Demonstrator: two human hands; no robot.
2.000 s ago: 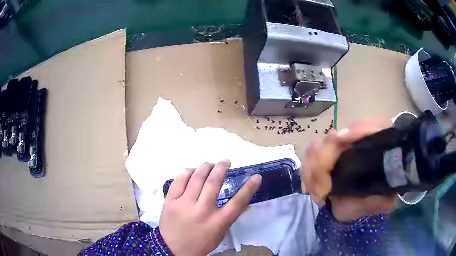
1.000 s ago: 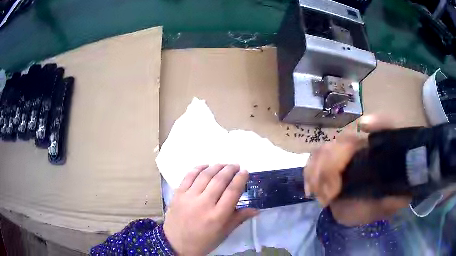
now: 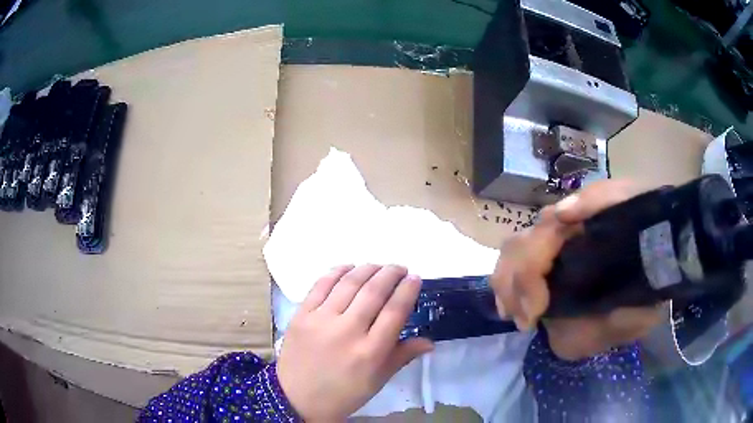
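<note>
A long black plastic housing (image 3: 458,310) lies flat on the white cloth (image 3: 363,223), in front of me. My left hand (image 3: 347,339) presses on its left part, fingers together on top, holding it down. My right hand (image 3: 570,273) grips the thick black electric screwdriver (image 3: 640,256), which has a pale label. It is over the housing's right end. The screwdriver's tip and the housing's right end are hidden by my right hand, which is slightly blurred.
The silver and black screw feeder (image 3: 545,116) stands behind, with small dark screws (image 3: 504,216) scattered before it. Finished black assemblies (image 3: 99,182) lie on the left cardboard (image 3: 190,190). A white bowl (image 3: 717,157) with black parts is at the right, another partly behind the screwdriver.
Compared with two seconds ago, the view has shifted, so the feeder and assemblies sit further right. My left hand's fingers have closed together on the housing. The screwdriver stays in my right hand, its angle slightly changed.
</note>
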